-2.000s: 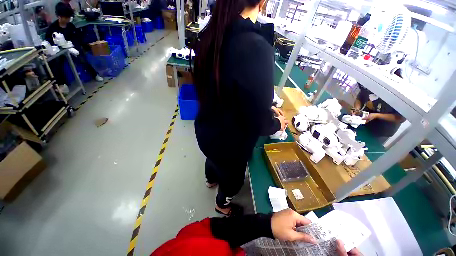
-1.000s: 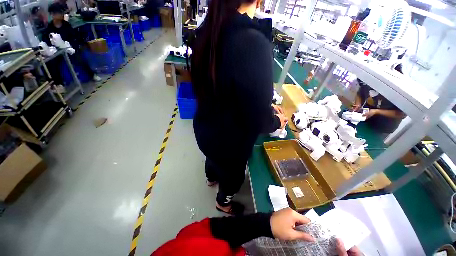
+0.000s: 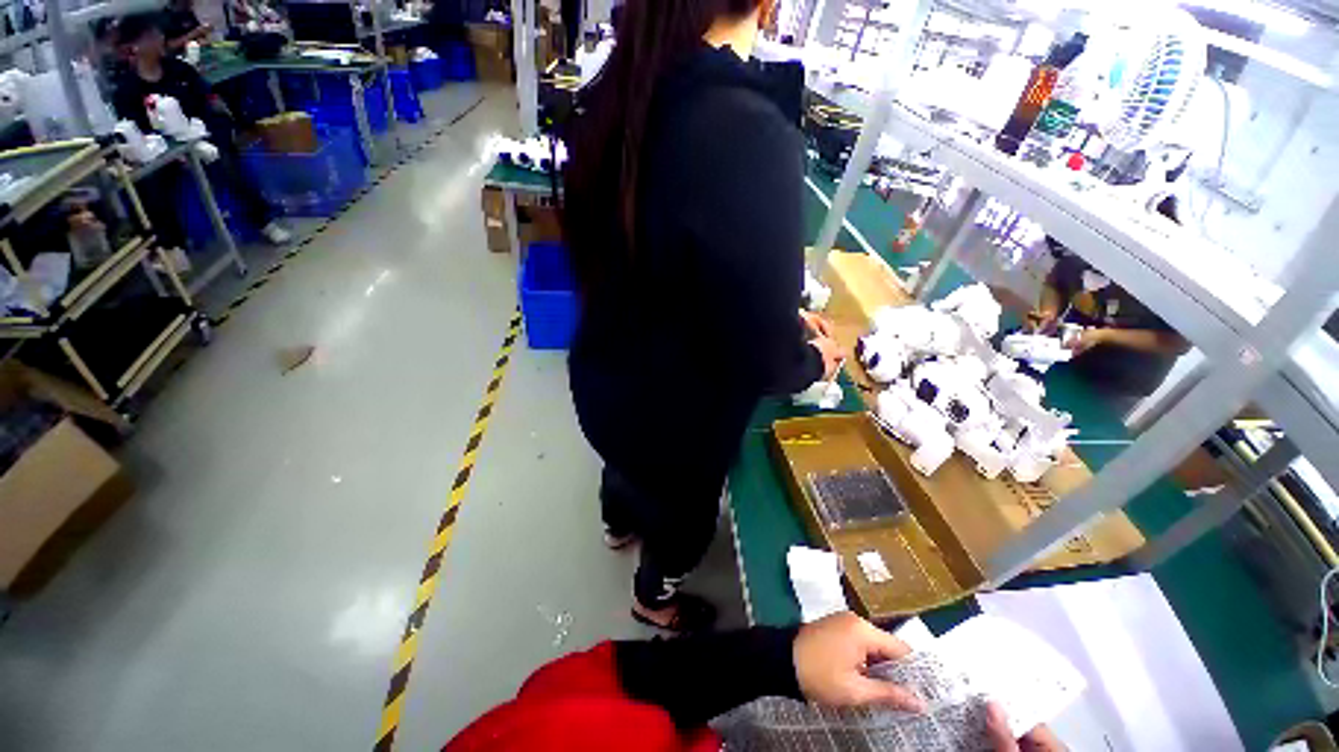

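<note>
My left hand (image 3: 855,664) holds a grey-white printed label sheet (image 3: 844,729) by its upper edge, thumb on top. My right hand (image 3: 1024,733) is cut off by the bottom edge; its fingertips pinch the sheet's right part. The sheet's lower part runs out of the picture. Flat white box blanks (image 3: 1153,661) lie fanned behind and to the right of the hands, overexposed. Small white cards (image 3: 817,582) lie beyond my left hand. Whether a single label is at my fingertips cannot be told.
A shallow cardboard tray (image 3: 950,576) holds a dark gridded block (image 3: 858,498) and a small white card (image 3: 874,567). White cameras (image 3: 962,385) are piled on brown cardboard. A person in black (image 3: 690,279) stands at the left. A white shelf post (image 3: 1145,441) slants across the right; another person sits beyond.
</note>
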